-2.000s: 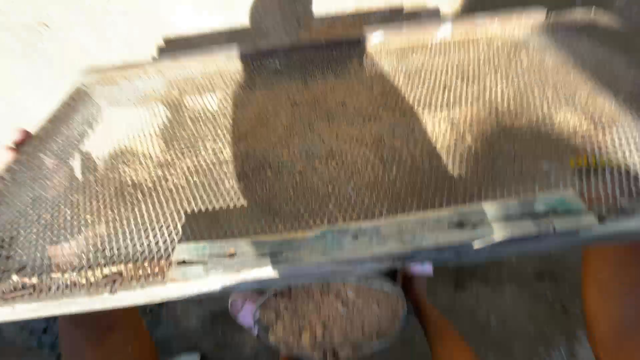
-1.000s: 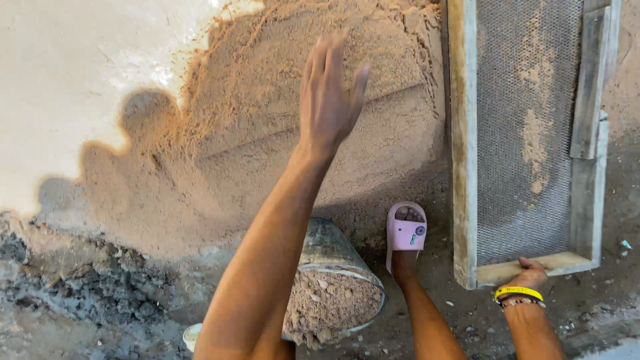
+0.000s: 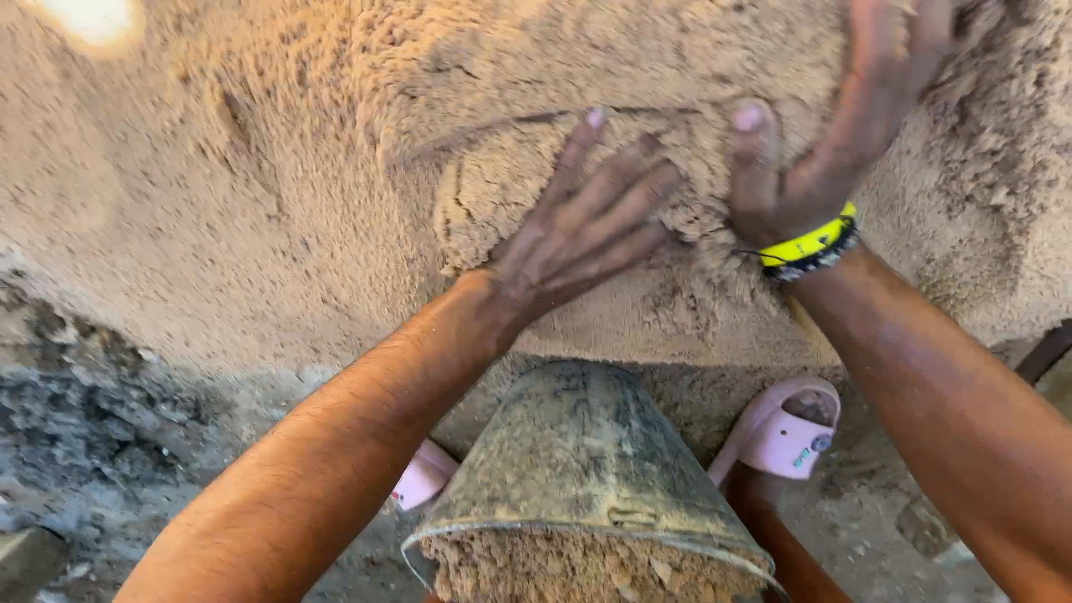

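A heap of fine brown sand (image 3: 318,209) fills the upper part of the head view. My left hand (image 3: 586,218) lies on loose sand with its fingers spread, holding no tool. To its right, my right hand (image 3: 829,126) is also spread at the sand, its thumb and fingers apart, slightly blurred; a yellow band and a dark bracelet circle its wrist. Below both hands a worn dark bucket (image 3: 595,444) leans with its mouth toward me, full of coarse, lumpy sand (image 3: 569,569).
Pink sandals (image 3: 787,435) on my feet stand at either side of the bucket. Dark wet mortar or mud (image 3: 92,402) lies at the lower left, near a block (image 3: 29,561). A stone (image 3: 925,528) sits at the lower right, and a dark bar (image 3: 1047,352) shows at the right edge.
My right hand has let go of the framed mesh sieve, which is out of view, and is at the sand. My left hand, above the sand a second ago, is down on it.
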